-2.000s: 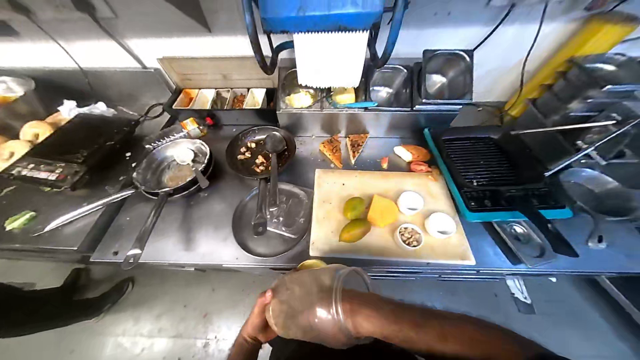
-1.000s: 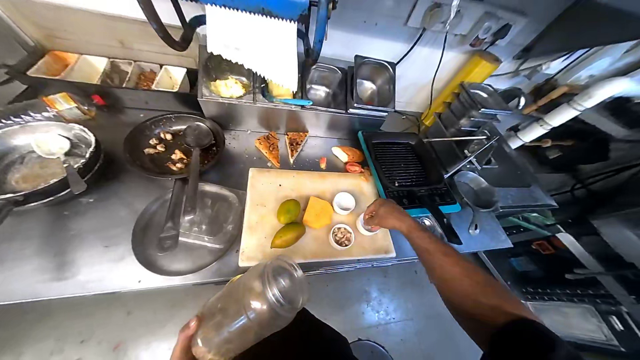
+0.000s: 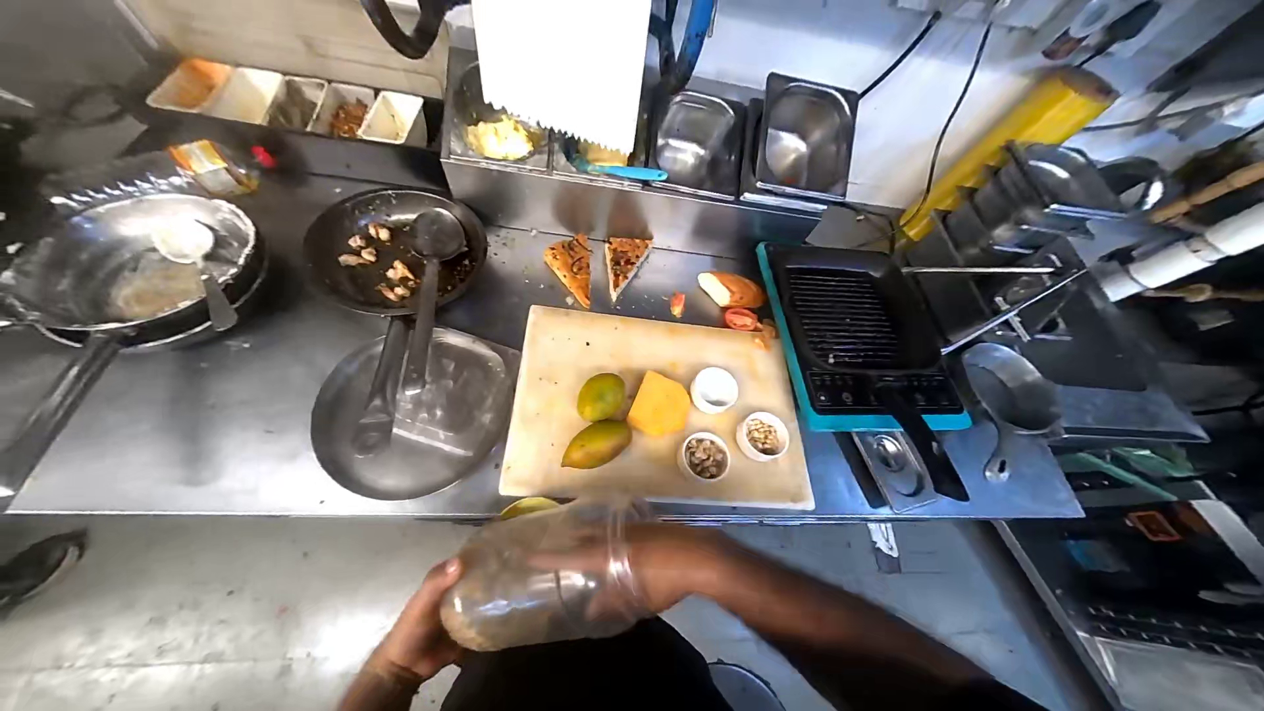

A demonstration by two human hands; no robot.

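Observation:
My left hand (image 3: 427,620) grips the base of a large clear plastic jar (image 3: 513,583), tilted on its side in front of the counter edge. My right hand (image 3: 583,568) is inside the jar through its mouth; its fingers are blurred, and whether they hold anything cannot be seen. On the cutting board (image 3: 553,341) lie two green-yellow mangoes (image 3: 596,444), a yellow block (image 3: 659,403), an empty white ramekin (image 3: 714,389), a ramekin of brownish pieces (image 3: 705,457) and a ramekin of chopped nuts (image 3: 763,435).
Left of the board are a frying pan with food bits (image 3: 395,272), a round steel tray (image 3: 346,434) and stacked pans (image 3: 128,267). Behind it lie two pizza slices (image 3: 626,265) and bread (image 3: 732,289). A grill pan (image 3: 854,306) sits at the right, before steel containers (image 3: 806,138).
My right hand has moved from a ramekin at the board's right into the jar. That ramekin, under my hand one second ago, now shows chopped nuts. My left hand still holds the jar.

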